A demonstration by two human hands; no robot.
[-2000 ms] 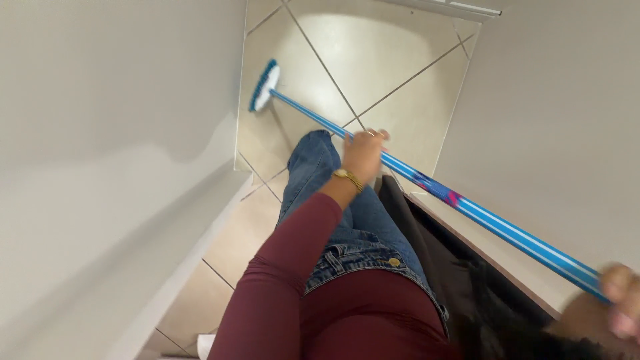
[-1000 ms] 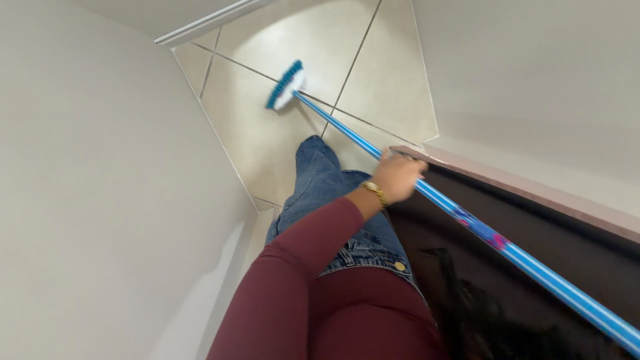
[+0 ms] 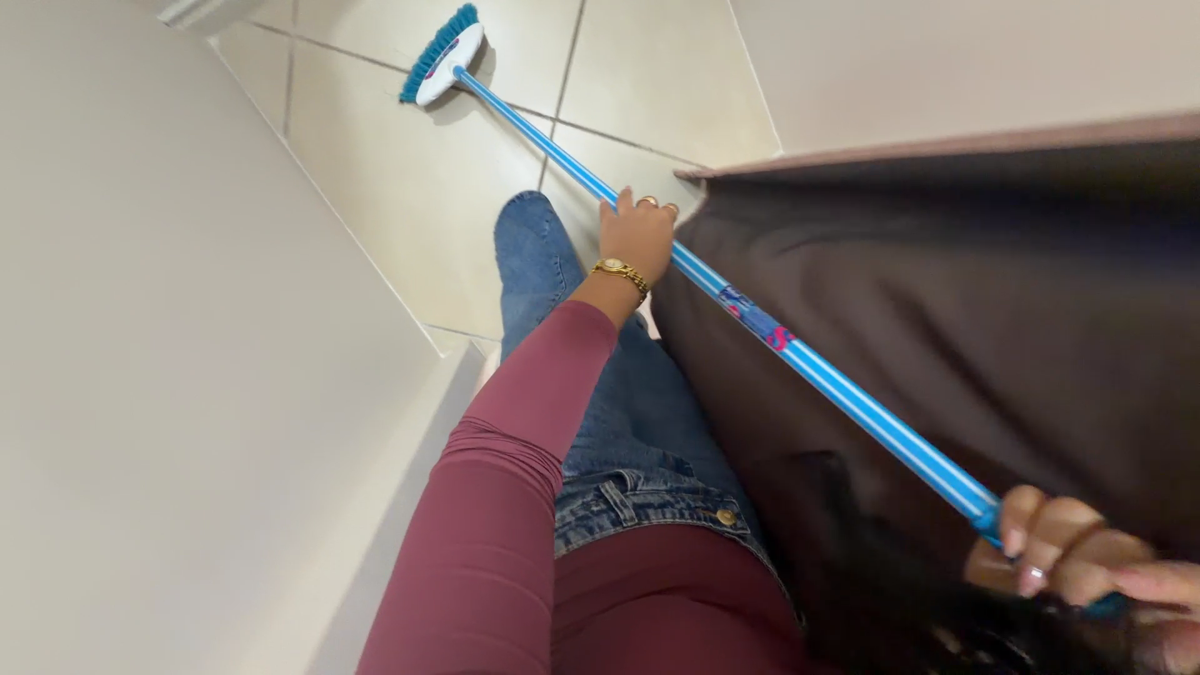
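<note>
A long blue striped broom handle [image 3: 872, 412] runs from the lower right to a white broom head [image 3: 450, 66] with teal bristles, at the upper left on the floor tiles. My left hand [image 3: 642, 234], with rings and a gold watch at the wrist, is closed around the middle of the handle. Near the lower right corner my right hand [image 3: 1059, 544] grips the handle's upper end; part of this hand is blurred and cut off by the frame's edge. The handle bears a printed label between the two hands.
A pale wall [image 3: 187, 328] stands on the left, another wall [image 3: 937, 75] at the upper right. Dark brown draped material [image 3: 937, 309] with a pinkish edge lies on the right beside my jeans-clad legs [image 3: 534, 244]. Cream floor tiles [image 3: 375, 169] extend around the broom head.
The view has shifted, showing more of the dark material on the right. My right hand, out of view one second ago, shows again at the handle's end. My left hand remains on the handle.
</note>
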